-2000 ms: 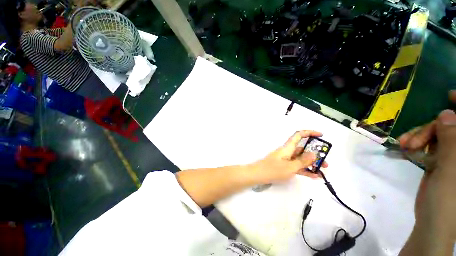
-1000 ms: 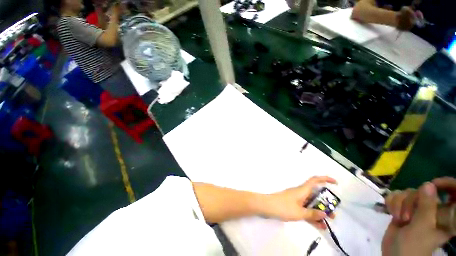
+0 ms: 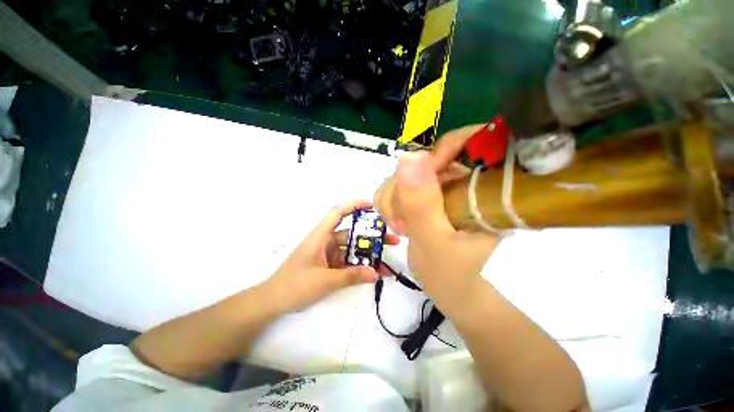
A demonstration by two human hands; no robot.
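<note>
My left hand (image 3: 326,261) holds a small black open adapter housing by its edges, its circuit board (image 3: 364,243) facing up with a yellow block on it. My right hand (image 3: 422,197) grips the front of a large amber dispensing gun (image 3: 579,189) with a red trigger (image 3: 488,145) and pale bands around it. The gun's nozzle is hidden by my right hand, close to the board's upper right. A black cord runs from the housing to a folded cable bundle (image 3: 423,334) on the paper, partly beside my right forearm. The cable plug (image 3: 379,290) lies below the housing.
A white paper sheet (image 3: 185,201) covers the work area. A small black piece (image 3: 302,150) lies near its far edge. Beyond is a dark pile of units (image 3: 322,56), bounded on the right by a yellow-black striped strip (image 3: 426,80). A metal post (image 3: 48,48) stands at far left.
The view has swung right and down. The right hand has come from the right to beside the held housing, and the amber gun now shows fully. The fan and person are out of view.
</note>
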